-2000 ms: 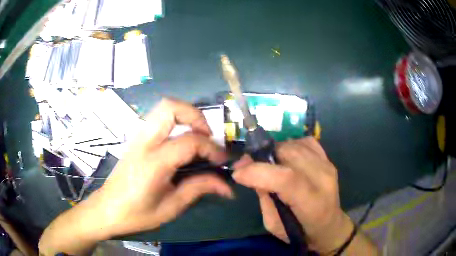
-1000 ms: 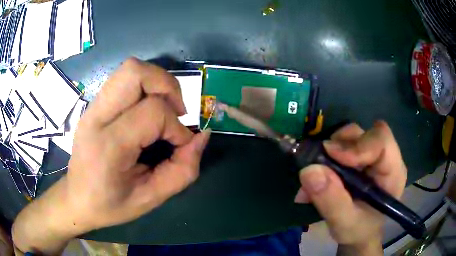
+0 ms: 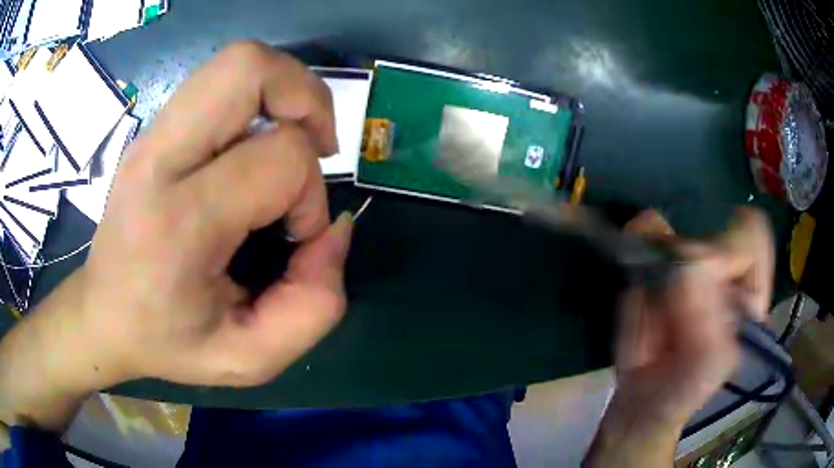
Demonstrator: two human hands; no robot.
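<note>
The green circuit board (image 3: pixel 421 110) lies in its dark-rimmed housing on the dark mat, with a silvery square in its middle. The orange flex cable (image 3: pixel 379 140) lies on the board's left end and joins the white-backed LCD module (image 3: pixel 344 119), partly hidden by my left hand. My left hand (image 3: pixel 219 219) pinches the solder wire (image 3: pixel 363 208), its short tip just below the board's lower left corner. My right hand (image 3: pixel 686 311), blurred, holds the soldering iron (image 3: pixel 604 239) to the right of and below the board. The iron's pale tip is blurred near the board's lower edge.
A fanned stack of LCD modules (image 3: pixel 78 114) lies at the left. The red-and-white tin (image 3: pixel 785 142) with shiny contents stands at the right. A black wire fan grille (image 3: pixel 805 41) is at the upper right. The mat's curved front edge runs before my blue-clothed lap.
The iron's tip has moved away from the flex cable, right and down. The solder wire has drawn back from the cable. The board and LCD module sit higher in the picture.
</note>
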